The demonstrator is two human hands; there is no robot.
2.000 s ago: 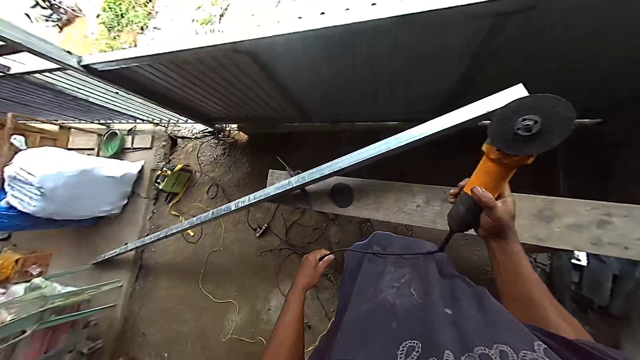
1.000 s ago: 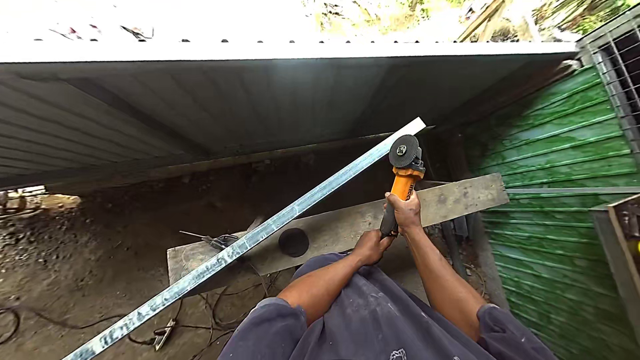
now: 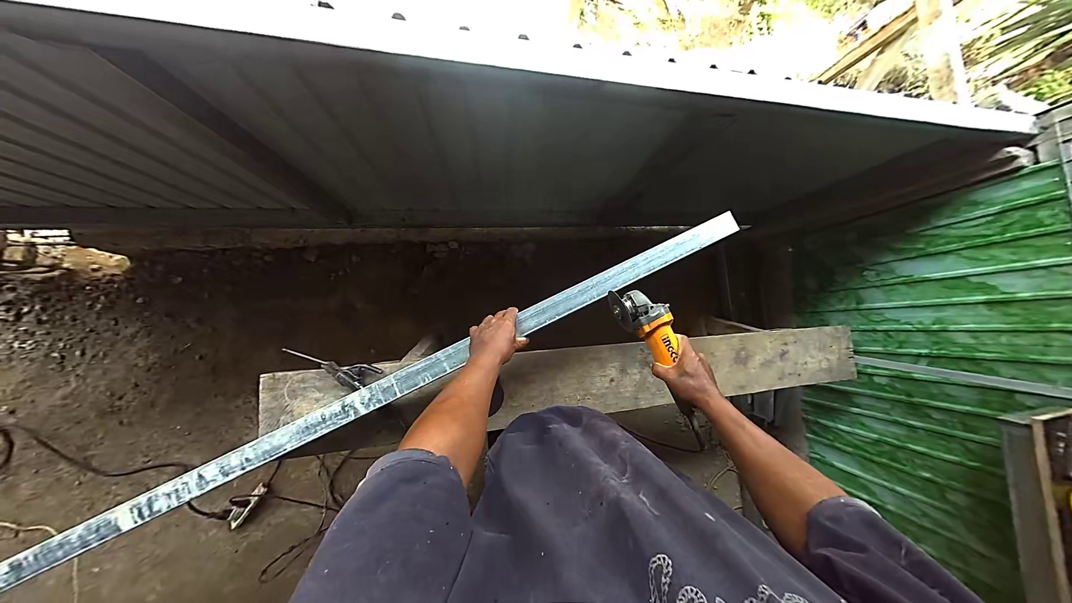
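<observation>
My left hand (image 3: 496, 337) grips a long galvanized steel profile (image 3: 385, 390), which lies slantwise across a wooden plank and runs out of view at the lower left. My right hand (image 3: 688, 373) holds an orange and grey angle grinder (image 3: 658, 333) by its body. The grinder's cutting disc (image 3: 621, 311) is close to the profile's near edge, right of my left hand; whether they touch I cannot tell. The profile's far end points to the upper right.
The plank (image 3: 779, 360) spans the middle, with a welding electrode holder (image 3: 352, 375) at its left end. Cables and a metal clamp (image 3: 248, 506) lie on the dirt floor. Dark sheeting (image 3: 502, 142) stands ahead, green corrugated sheeting (image 3: 930, 310) at the right.
My left hand has left the grinder and taken hold of the steel profile. The grinder in my right hand is now beside the profile's near edge, lower than its end. The view has swung right since the oldest frame.
</observation>
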